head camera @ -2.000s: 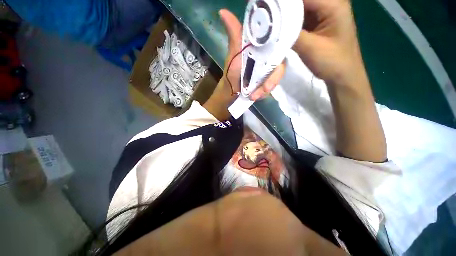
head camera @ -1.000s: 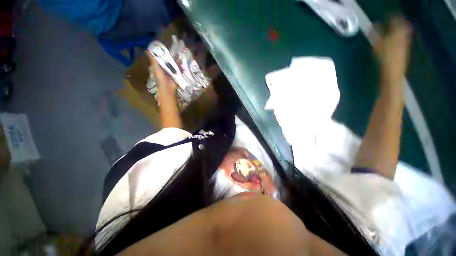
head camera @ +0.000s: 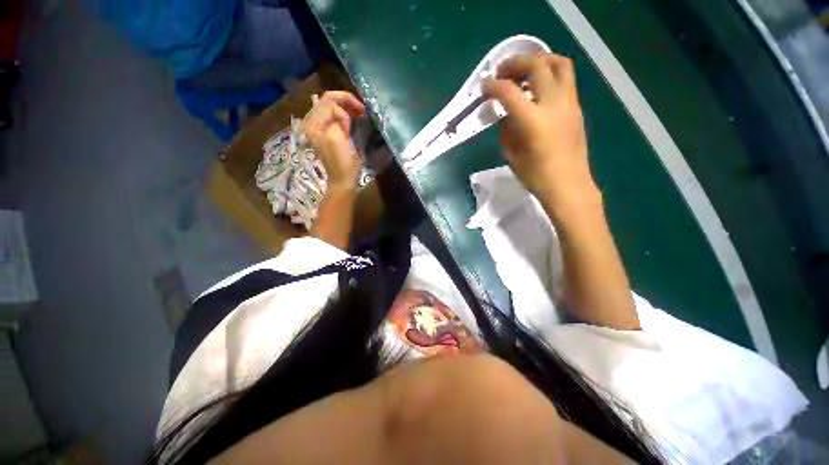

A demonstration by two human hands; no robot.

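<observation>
A white housing shell (head camera: 454, 107) lies at a slant on the green table, its narrow end at the table's near edge and its inner side with a dark slot facing up. My right hand (head camera: 543, 113) is at its wide, round end, thumb and fingers closed on it and hiding part of it. My left hand (head camera: 334, 136) is raised between the table edge and the carton, fingers loosely curled, with nothing visible in it. A heap of white housings (head camera: 293, 177) lies in the open carton (head camera: 241, 211) below.
A crumpled white cloth (head camera: 520, 243) is spread over the green table (head camera: 427, 45) near its edge, under my right forearm. A pale strip (head camera: 668, 168) runs along the table. A person in blue (head camera: 177, 36) is beside the carton. White boxes (head camera: 16, 259) stand at far left.
My left hand has risen out of the carton and no longer shows a housing. My right hand has come back from the table's far side, and a shell now lies at the near edge.
</observation>
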